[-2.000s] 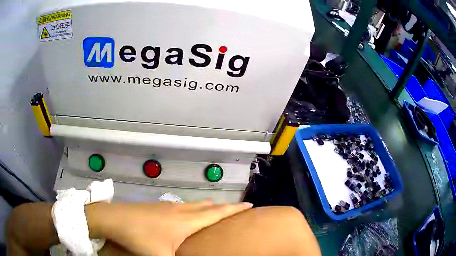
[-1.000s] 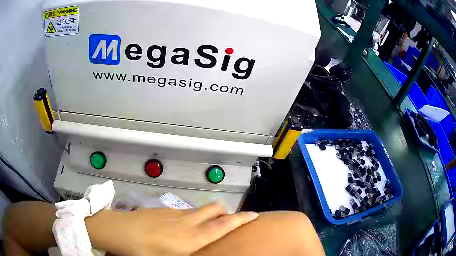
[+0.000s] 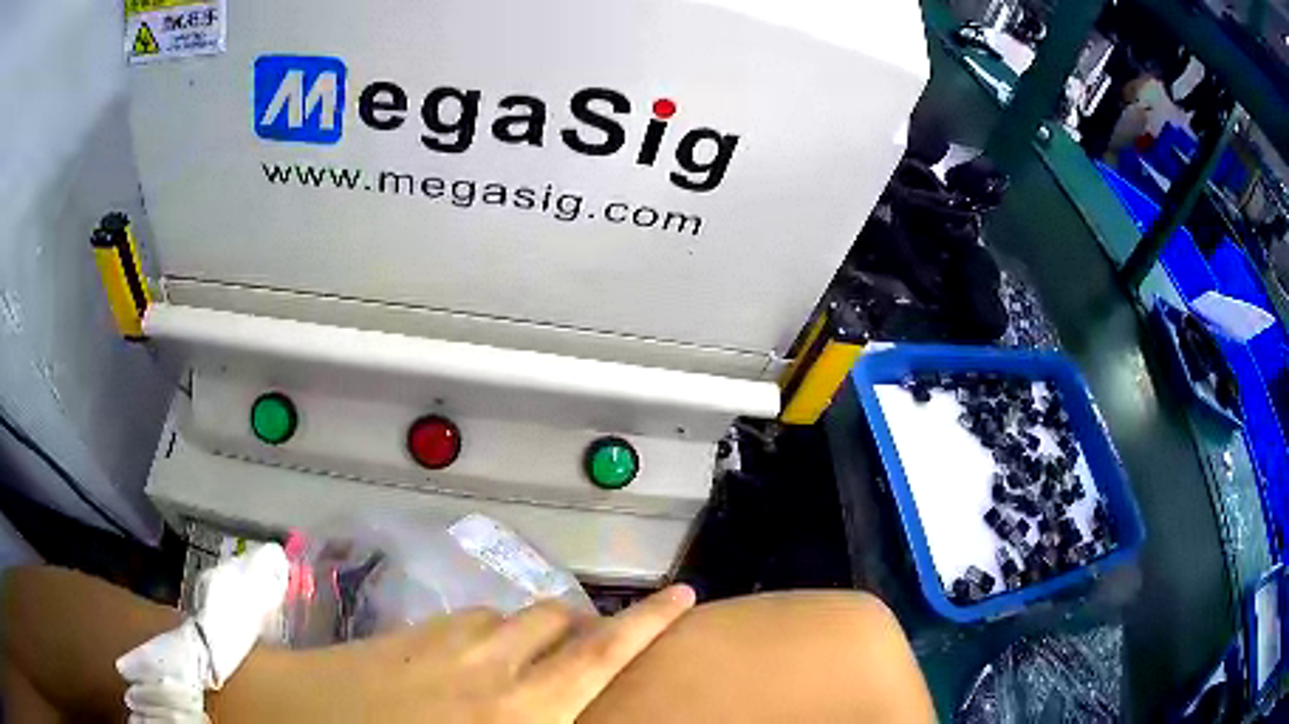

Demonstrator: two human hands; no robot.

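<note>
A clear plastic bag (image 3: 410, 573) with a white printed label and a pink-red patch shows in front of the machine's front panel. Dark shapes show through it. My left hand (image 3: 481, 658), with a white band at the wrist, lies across the bottom of the view, fingers stretched to the right. It overlaps the bag's lower part and my right forearm. Its thumb and palm side are hidden, so any hold on the bag cannot be told. My right forearm (image 3: 778, 658) is at the bottom edge. My right hand is not visible.
The off-white MegaSig shield box (image 3: 495, 276) has its lid down, with two green buttons and a red one (image 3: 434, 441). Yellow-black bars (image 3: 824, 371) stand at its front corners. A blue tray (image 3: 1120, 481) of small black parts sits right, with crinkled plastic below it.
The plastic bag has come up into view beyond my left hand, showing much more of itself. The machine sits slightly higher in the picture. The lid remains down.
</note>
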